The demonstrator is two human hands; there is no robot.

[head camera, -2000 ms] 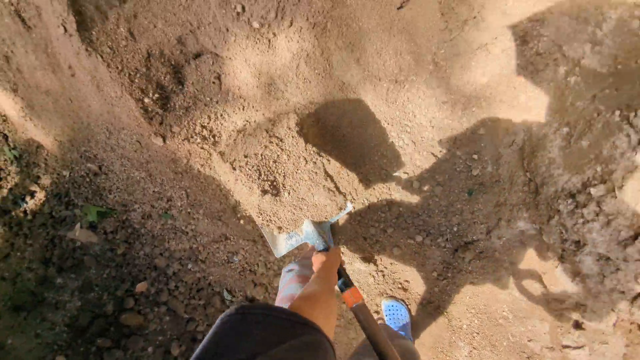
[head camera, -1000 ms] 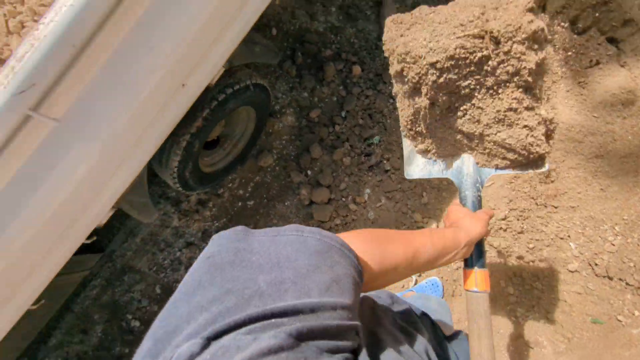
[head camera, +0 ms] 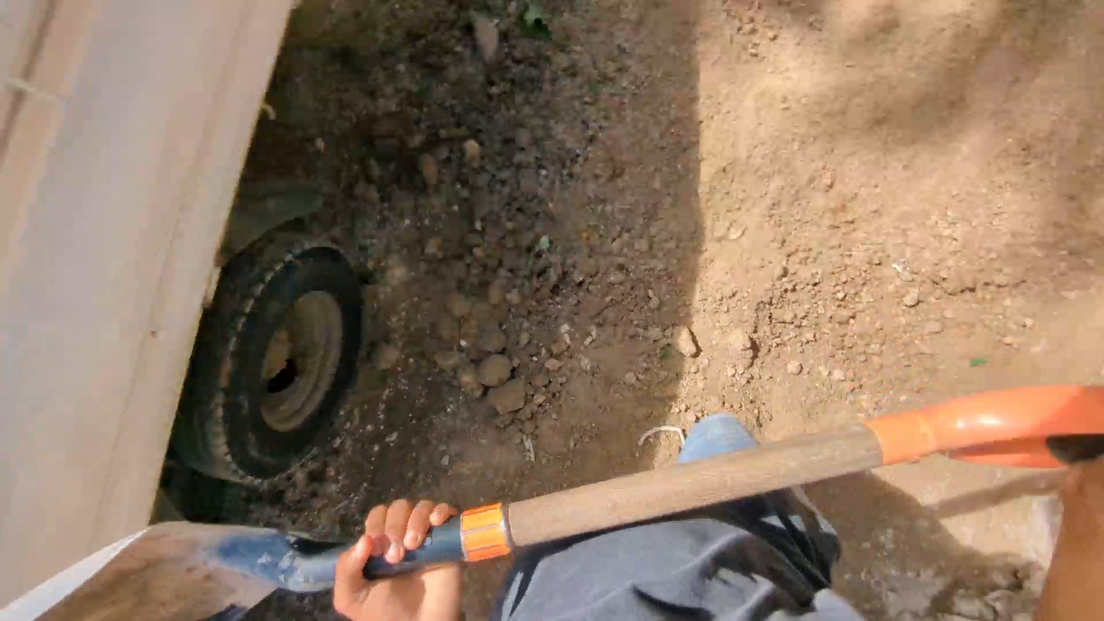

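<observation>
A shovel with a wooden shaft (head camera: 690, 487) lies slantwise across the lower part of the head view. My left hand (head camera: 401, 556) is closed around its dark metal socket, just below the orange band. The steel blade (head camera: 164, 569) is at the bottom left, partly cut off by the frame, beside the trailer's side wall; no heap of soil shows on its visible part. At the right edge is the orange D-handle (head camera: 992, 423). My right forearm (head camera: 1074, 543) reaches up to it, but the right hand itself is hidden or out of frame.
A pale metal side wall (head camera: 112, 259) of a vehicle or trailer fills the left, with a rubber tyre (head camera: 276, 362) below it. Stones (head camera: 496, 371) and loose soil cover the shaded ground. Sunlit dirt (head camera: 862, 190) spreads at right. A blue shoe (head camera: 718, 435) shows beneath the shaft.
The shovel has swung from the right over to the vehicle's side at left. Its blade held a heap of soil one second ago; none shows on the visible part now. The view has shifted.
</observation>
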